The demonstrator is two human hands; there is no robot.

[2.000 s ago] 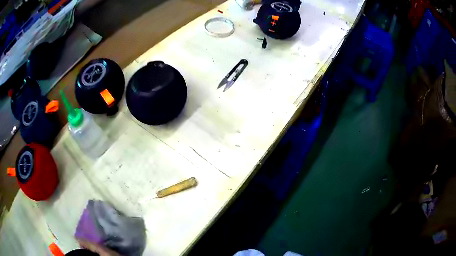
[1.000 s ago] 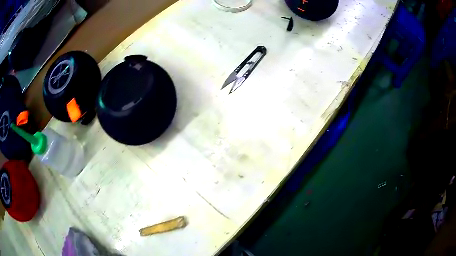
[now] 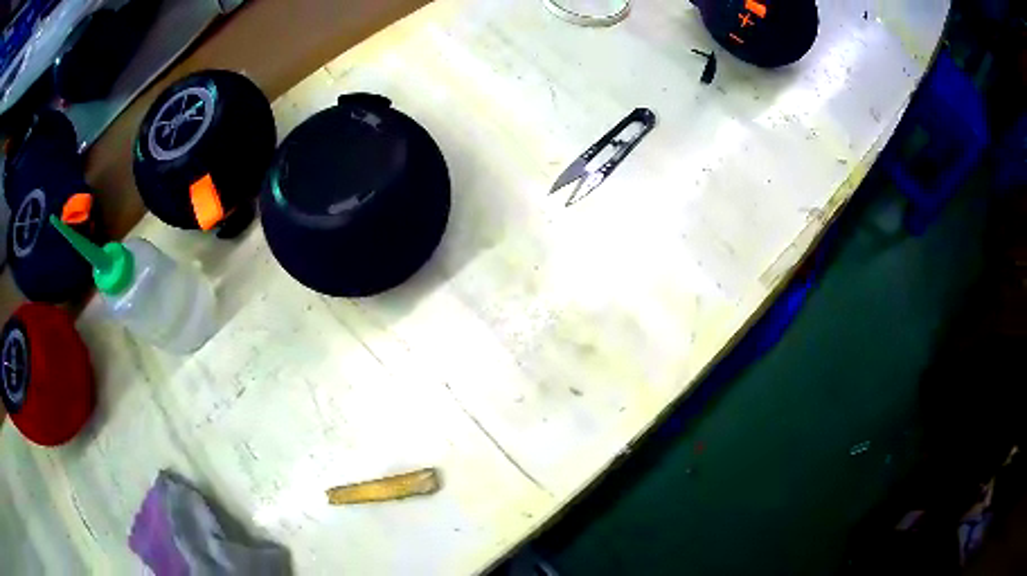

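No hand shows; both my hands are out of the picture. The grey and light purple cloth [image 3: 203, 529] lies crumpled at the bottom left, cut off by the frame's lower edge; whether a hand touches it below cannot be seen. A black speaker [image 3: 358, 203] stands on the bench left of centre, its plain dark face up. Another black speaker [image 3: 201, 146] beside it shows a pale ring emblem and an orange strap. The awl's wooden handle [image 3: 384, 487] lies near the front; its metal point cannot be made out.
A clear bottle [image 3: 169, 298] with a green nozzle leans beside a red speaker [image 3: 54, 377] and a navy speaker [image 3: 47, 248]. Thread snips [image 3: 606, 155], a small black piece [image 3: 706, 68], a pale ring [image 3: 588, 9] and another dark speaker [image 3: 766, 28] are farther back. The bench edge [image 3: 676, 411] runs diagonally right.
The view has shifted closer over the bench. The hand and dark round object seen beside the cloth two seconds ago are out of the picture.
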